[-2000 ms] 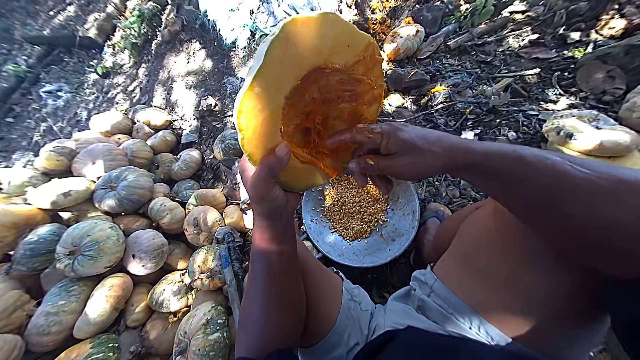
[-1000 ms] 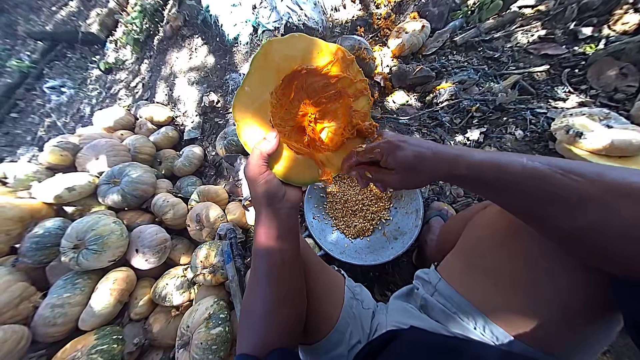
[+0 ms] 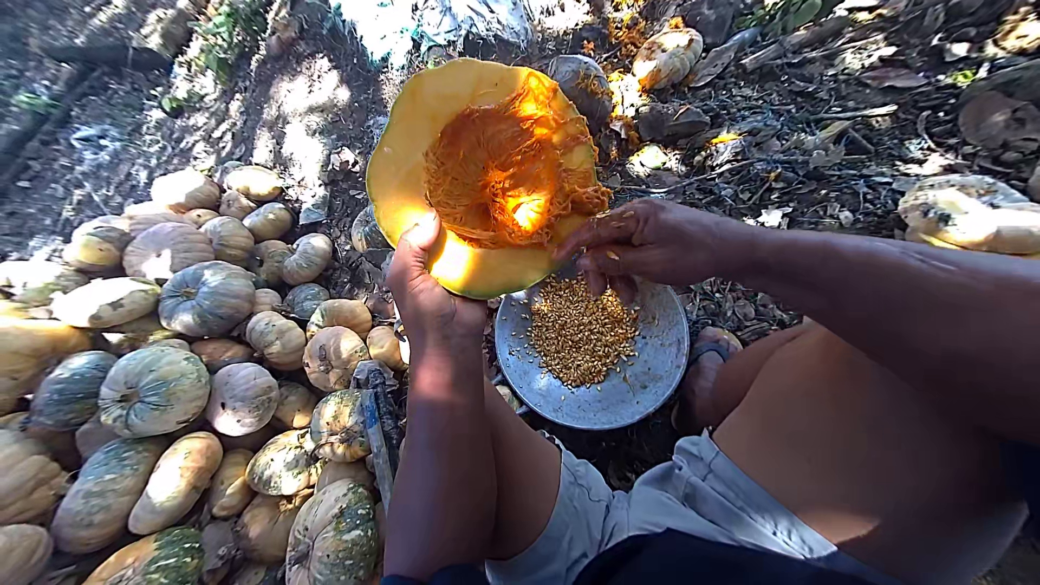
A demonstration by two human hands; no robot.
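Note:
A large halved pumpkin [image 3: 406, 162], its orange stringy hollow facing me, is held up by my left hand [image 3: 435, 284], with the thumb on the cut face and the palm under the lower left rim. My right hand [image 3: 630, 248] is at the lower right rim, fingers bent and pointing toward the flesh; a few seeds cling to its fingers. Whether it grips any seeds or pulp is hidden. Below both hands, a round metal pan [image 3: 658, 357] holds a heap of pumpkin seeds [image 3: 581, 333].
A big pile of whole pumpkins [image 3: 154, 390] covers the ground at the left. A blade-like tool [image 3: 378, 439] lies beside my left forearm. Pumpkin pieces [image 3: 967, 213] rest at the right, another [image 3: 668, 58] beyond the pan. Dry leaves and twigs litter the soil. My sandalled foot [image 3: 707, 366] is right of the pan.
The halved pumpkin has tilted, its hollow now facing me more fully. My right hand has moved from inside the hollow, two seconds ago, to the lower right rim.

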